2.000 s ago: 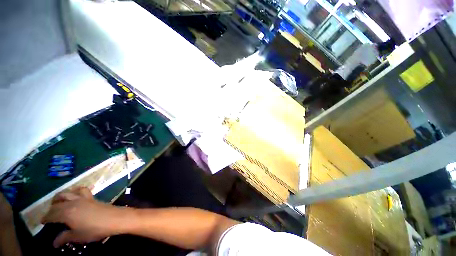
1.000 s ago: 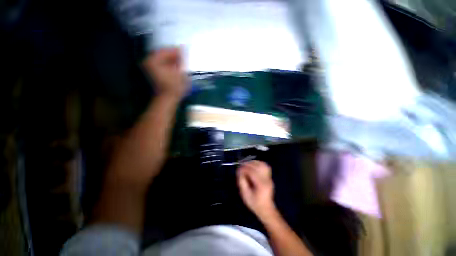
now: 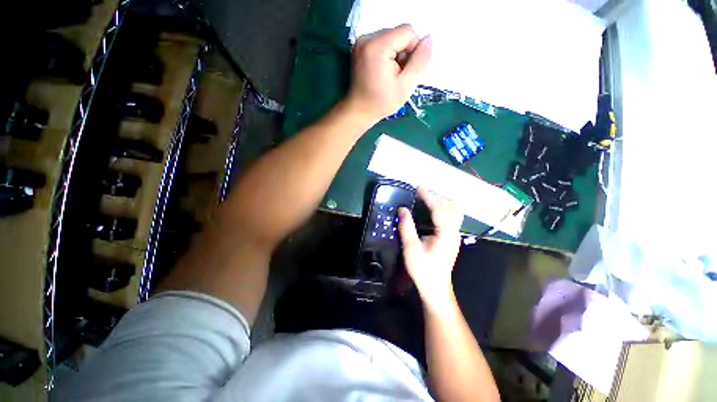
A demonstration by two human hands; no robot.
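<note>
A black door lock (image 3: 382, 235) stands upright in view over my lap, at the bench's front edge, with small lit digits on its glossy face. My right hand (image 3: 432, 239) grips its right side, with the thumb over the keypad's edge; its far side is hidden. My left hand (image 3: 387, 67) is raised over the back of the green mat (image 3: 346, 184), beside the white sheet. Its fingers are curled and nothing shows in it. A long white strip (image 3: 448, 183) lies behind the lock.
A blue battery pack (image 3: 462, 144) lies on the mat, with a small green board (image 3: 516, 194) to its right. Small black parts (image 3: 550, 184) are heaped at the right. A white sheet (image 3: 503, 47) covers the back. Racks with black locks (image 3: 122, 184) stand left. Pink paper (image 3: 562, 310) hangs right.
The view has swung from the right side to the bench and racks. My right hand has gone from over the strip to the lock. The lock's digits now show lit.
</note>
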